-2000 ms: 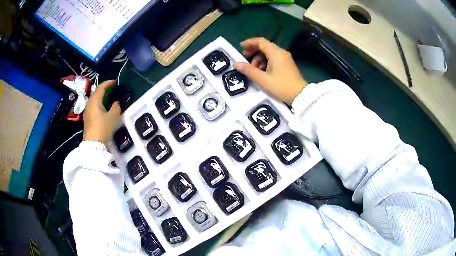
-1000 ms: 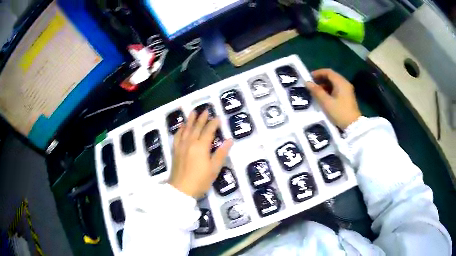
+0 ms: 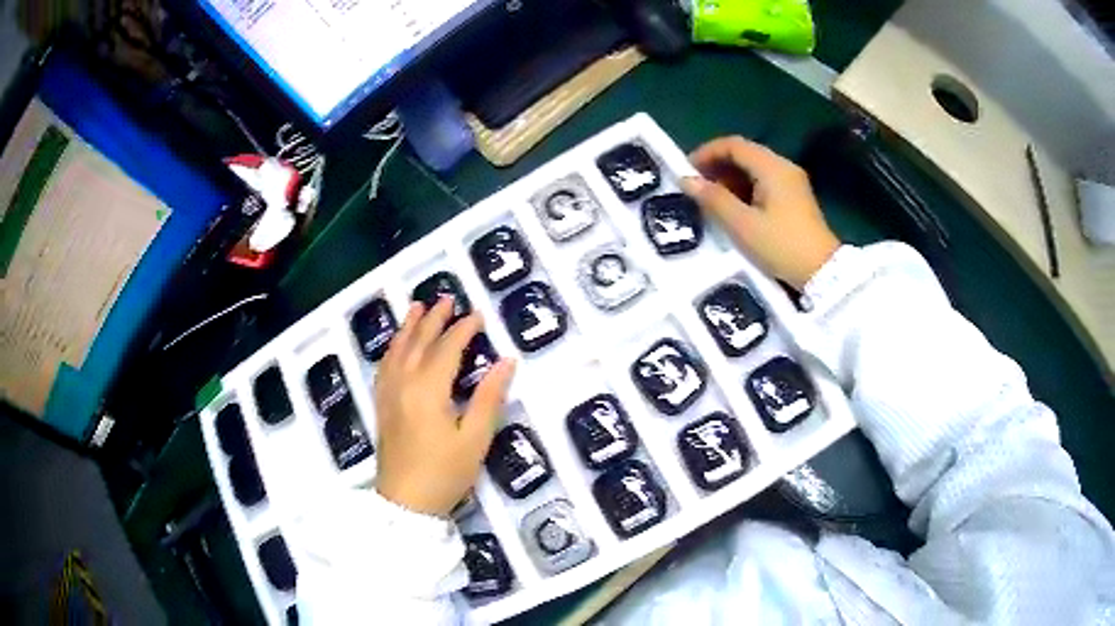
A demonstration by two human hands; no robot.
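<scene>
The large white parts tray (image 3: 575, 355) lies tilted across the green mat, with rows of glossy black units (image 3: 669, 374) and a few grey units (image 3: 614, 278), mostly two per pocket. My left hand (image 3: 434, 416) is over the left-middle of the tray, its fingertips on or just above black units; the palm hides some pockets, and whether it grips a unit cannot be told. My right hand (image 3: 764, 208) is at the tray's upper right edge, thumb and fingers curled beside the corner black units.
Beyond the tray are a monitor (image 3: 318, 49), a wooden-edged pad (image 3: 556, 104), a red-and-white item (image 3: 263, 208) with white cables, and a bright green packet (image 3: 752, 22). A second screen (image 3: 80, 245) is at left. A beige board (image 3: 893, 73) with a thin dark stick (image 3: 1042, 208) is at right.
My left hand has come from the tray's far-left edge onto its middle. The tray's left end now shows. Since one second ago, the whole view has shifted and turned a little; the hands keep similar places.
</scene>
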